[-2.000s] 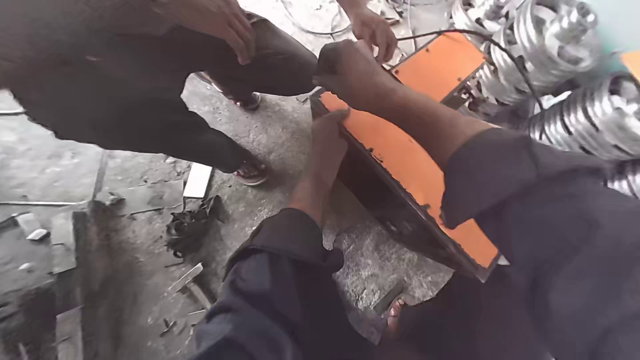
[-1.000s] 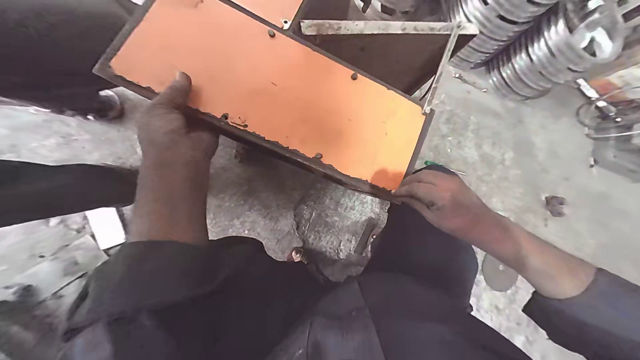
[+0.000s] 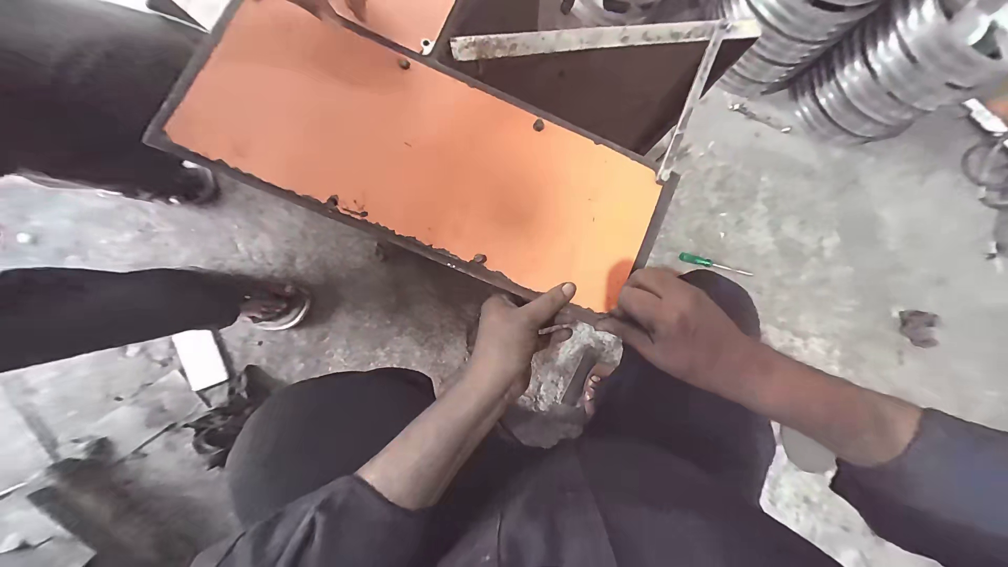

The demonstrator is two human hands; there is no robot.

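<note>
An orange panel (image 3: pixel 425 150) in a dark metal frame lies slanted across the upper middle, with dark round spots and ragged dark marks along its edges. My left hand (image 3: pixel 520 335) grips the frame's near edge, thumb on top by the orange face and fingers underneath. At the near right corner, my right hand (image 3: pixel 669 323) pinches the edge with thumb and fingers; whether a small part is between them is hidden. Beyond the panel, a pale metal strip (image 3: pixel 606 39) and a thinner strip (image 3: pixel 693 102) meet at an angle over a dark surface.
A green-handled screwdriver (image 3: pixel 713 264) lies on the concrete floor to the right. Stacks of ribbed metal rings (image 3: pixel 882 71) stand at the upper right. Another person's leg (image 3: pixel 118 307) and sandalled foot (image 3: pixel 279 305) are at left, near a white block (image 3: pixel 201 360) and scrap.
My left hand has slid right along the near edge, closer to my right hand, which remains at the corner. Two seconds ago both hands were at the panel's far end. The view has shifted greatly.
</note>
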